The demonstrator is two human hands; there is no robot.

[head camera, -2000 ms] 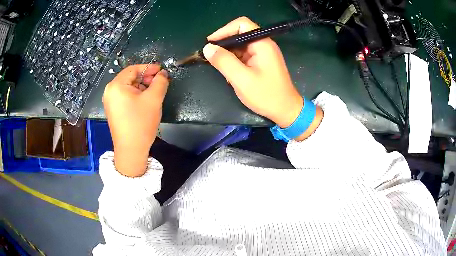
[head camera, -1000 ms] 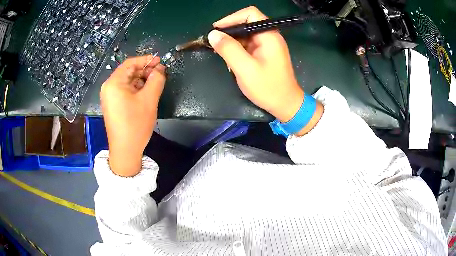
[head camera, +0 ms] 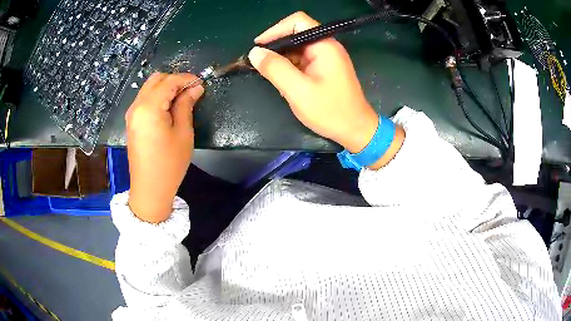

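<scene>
My right hand, with a blue strap on its wrist, holds a black soldering iron like a pen. Its brass-coloured tip points left at a tiny silvery-blue circuit board on the mat. Whether tip and board touch is too small to tell. My left hand pinches a hair-thin wire between thumb and fingertips; it runs to the board. A clear blister tray with many small dark and silver parts lies left of my left hand.
Pale debris speckles the dark green mat. At the right are a black iron stand, black cables, a white strip and tangled yellow wires. Blue bins with a cardboard box stand below the bench edge, lower left.
My left hand has moved slightly left and its fingers have turned. My right hand and the iron rose, then came back down slightly left. The red light at the right no longer shows.
</scene>
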